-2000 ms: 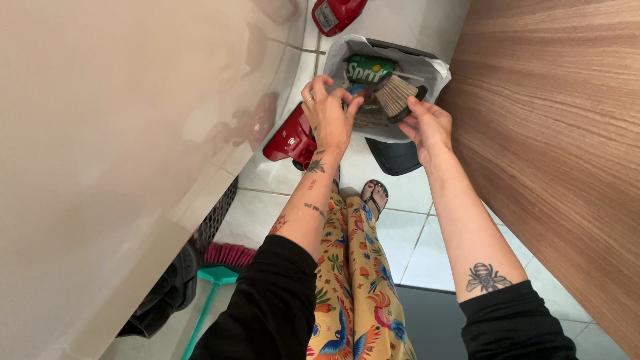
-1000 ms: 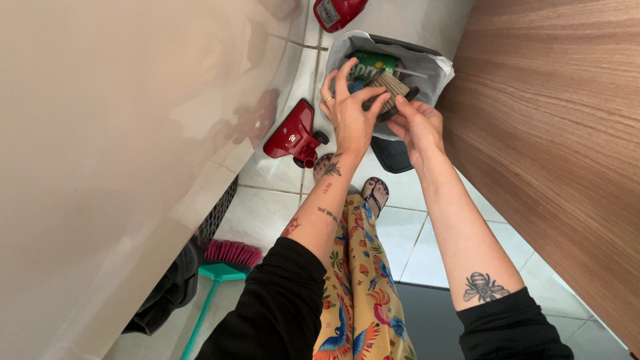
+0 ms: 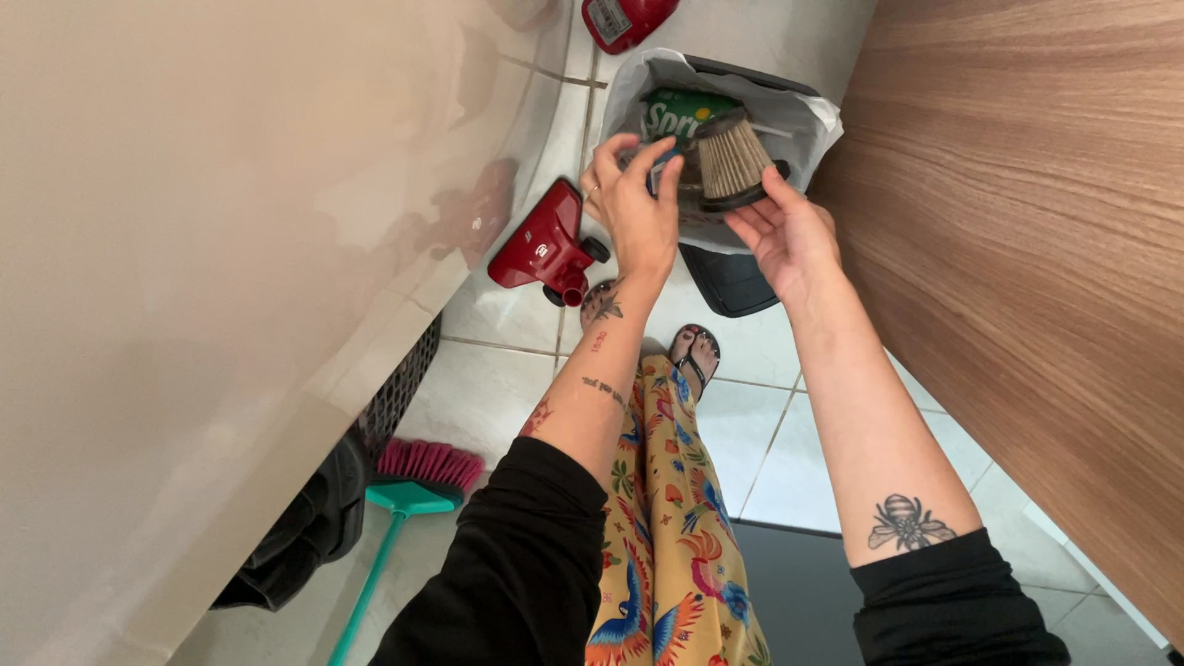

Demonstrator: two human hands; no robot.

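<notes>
My right hand (image 3: 786,227) holds a pleated cone-shaped vacuum filter (image 3: 733,165) by its black rim, over a bin lined with a white plastic bag (image 3: 632,88). The filter's pleats look brownish and dusty. My left hand (image 3: 638,199) is beside it on the left, fingers apart and curved, with nothing between them. Inside the bin lies a green Sprite package (image 3: 680,109) among other waste, partly hidden by the filter and my hand. The bin's black lid (image 3: 731,280) shows below my right hand.
A red vacuum floor head (image 3: 544,242) lies on the tiles left of the bin. Another red part (image 3: 624,20) is at the top edge. A broom with pink bristles (image 3: 430,465) rests lower left. A wooden panel (image 3: 1027,231) stands right, a glossy pale surface (image 3: 231,231) left.
One second ago the fingers of both hands were at the filter; now my left hand is off it, to the left. The filter remains in my right hand, its pleated side more exposed.
</notes>
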